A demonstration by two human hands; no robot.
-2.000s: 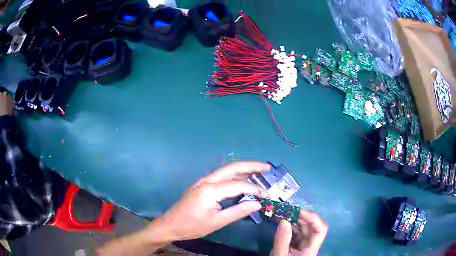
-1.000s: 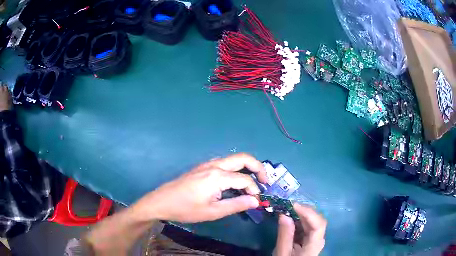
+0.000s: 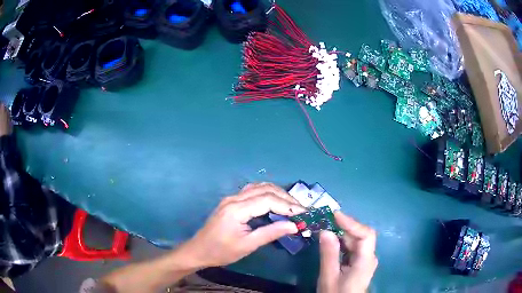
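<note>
A green circuit board point(image 3: 317, 220) with a red part and a white part lies between my two hands, over a black housing point(image 3: 292, 242) with a grey-silver face. My left hand point(image 3: 243, 223) grips the board's left end with thumb and fingers and covers part of the housing. My right hand point(image 3: 350, 252) pinches the board's right end between thumb and forefinger. The board is tilted with its green face showing. Whether it touches the housing cannot be told.
A red lead bundle point(image 3: 275, 67) lies at top centre, one lead trailing down. Loose boards point(image 3: 406, 111) and a cardboard box point(image 3: 486, 74) are upper right. Units with boards point(image 3: 474, 170) stand at right. Housings point(image 3: 117, 63) crowd the upper left. A person's checked sleeve point(image 3: 26, 212) and a red stool point(image 3: 94, 254) are left.
The board has turned so more of its green face shows. My left fingers have shifted over the housing, and my right thumb has moved up slightly along the board's edge.
</note>
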